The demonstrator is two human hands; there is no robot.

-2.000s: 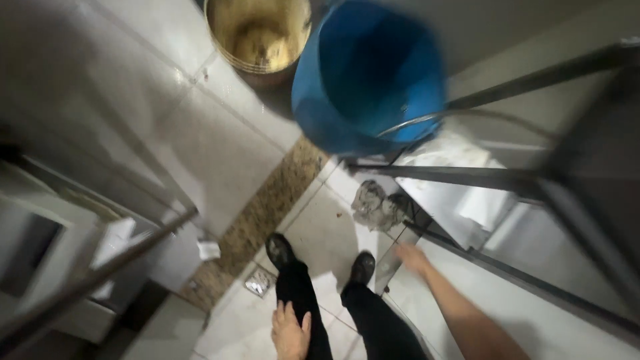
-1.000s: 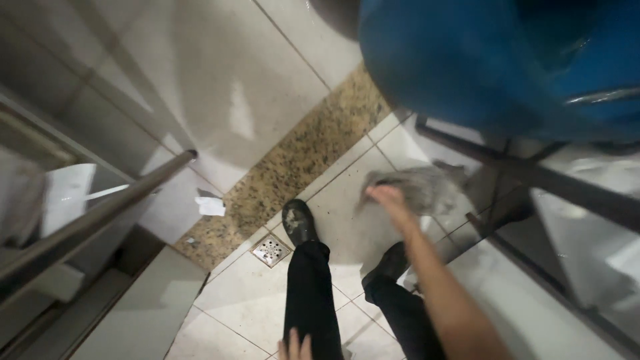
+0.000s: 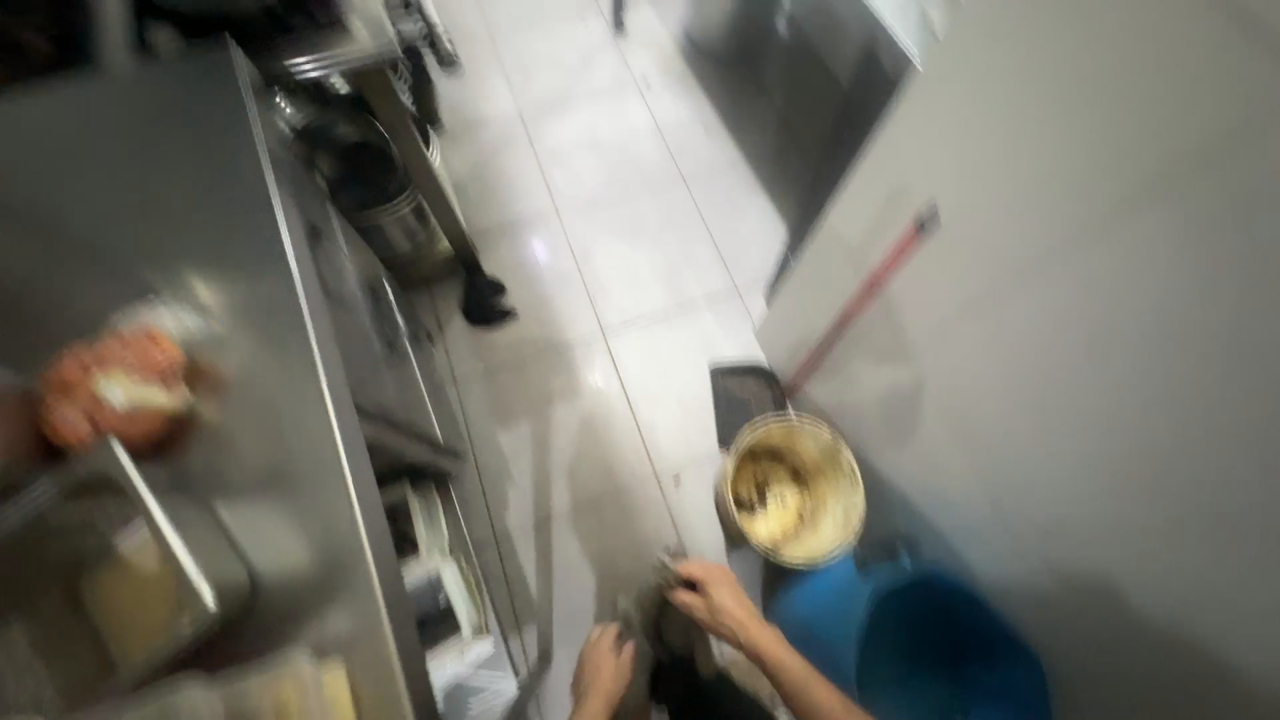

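A grey rag (image 3: 655, 580), blurred, is stretched between my hands at the bottom centre of the head view. My right hand (image 3: 715, 600) grips its right part, fingers curled, beside a cream bucket. My left hand (image 3: 603, 665) is lower and to the left, its fingers closed at the rag's other side. My dark trousers show beneath the rag. The cream bucket (image 3: 850, 500) has yellowish residue inside, and a blue plastic bin (image 3: 825, 610) stands just below it in the view.
A steel counter (image 3: 290, 400) runs along the left, bearing a metal container (image 3: 180, 560) and an orange-red food item (image 3: 120, 385). A red-handled tool (image 3: 860, 300) leans at the right wall. Beyond are a dark table foot (image 3: 485, 300) and a metal pot (image 3: 400, 225) on a low shelf.
The grey rag was on the floor near the blue bin; my right hand reached it, and now it is raised between both hands. The view has swung up along the aisle.
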